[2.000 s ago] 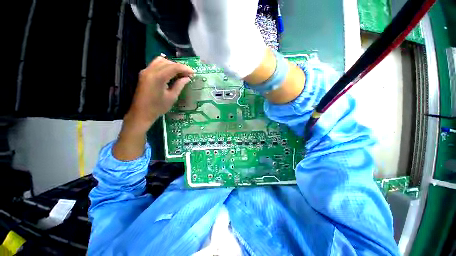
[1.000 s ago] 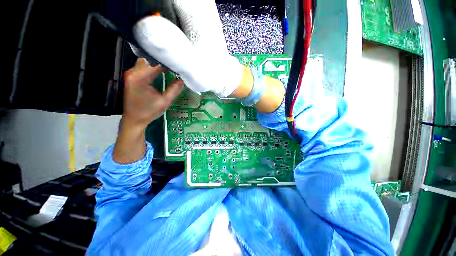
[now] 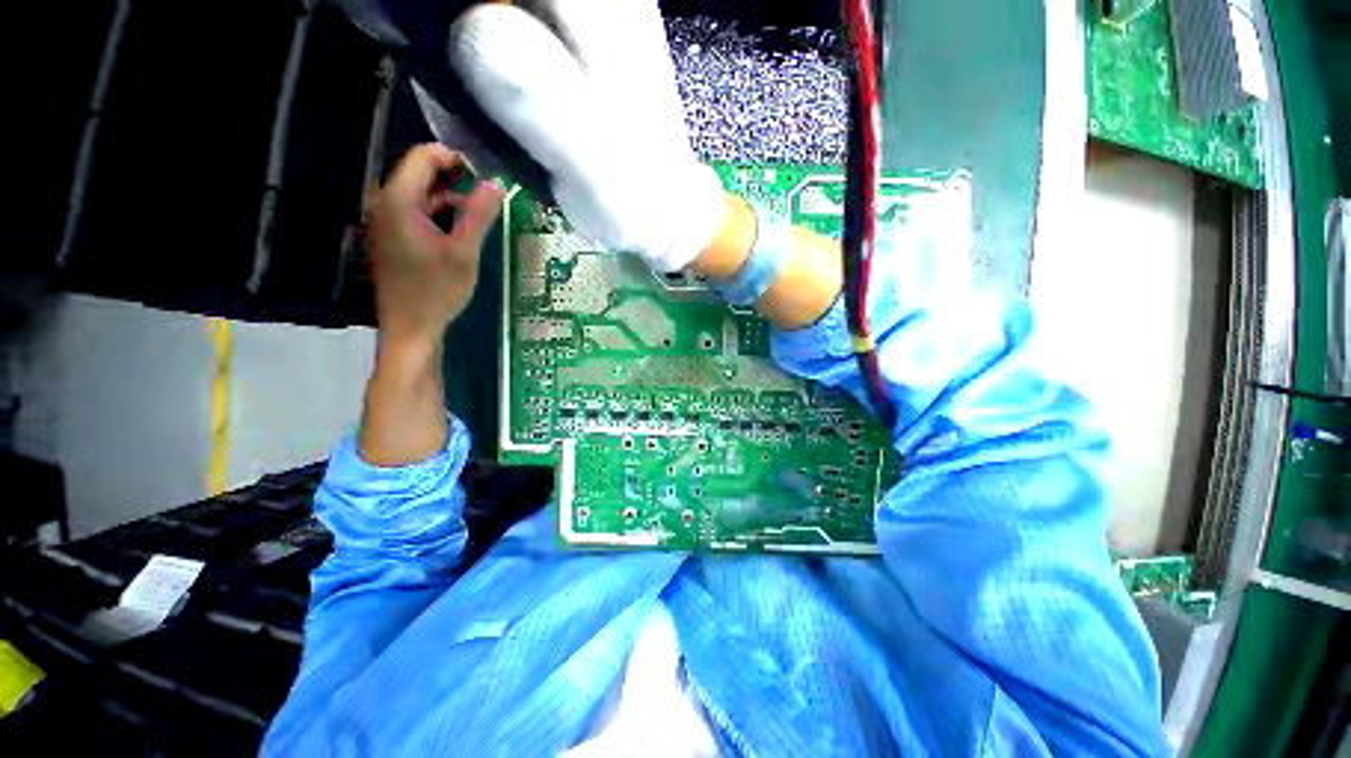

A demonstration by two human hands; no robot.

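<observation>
The green circuit board lies flat in front of me, its upper part covered by my right arm. My right hand, in a white glove with a blue band at the wrist, is closed on the dark electric screwdriver above the board's upper left corner. The screwdriver's tip is not clear. My bare left hand is just left of that corner, thumb and fingers curled close together. I cannot tell if a screw is between them. The screw tray, full of glittering silver bits, is beyond the board.
Black ribbed racks fill the upper left. A black and red cable hangs over my right sleeve. On the right are a metal rail and another green board with a grey finned block. A white paper lies at lower left.
My gloved hand has moved left from over the board's top, then slightly back right. My left hand has moved left off the board and its fingers have curled. More of the screw tray shows.
</observation>
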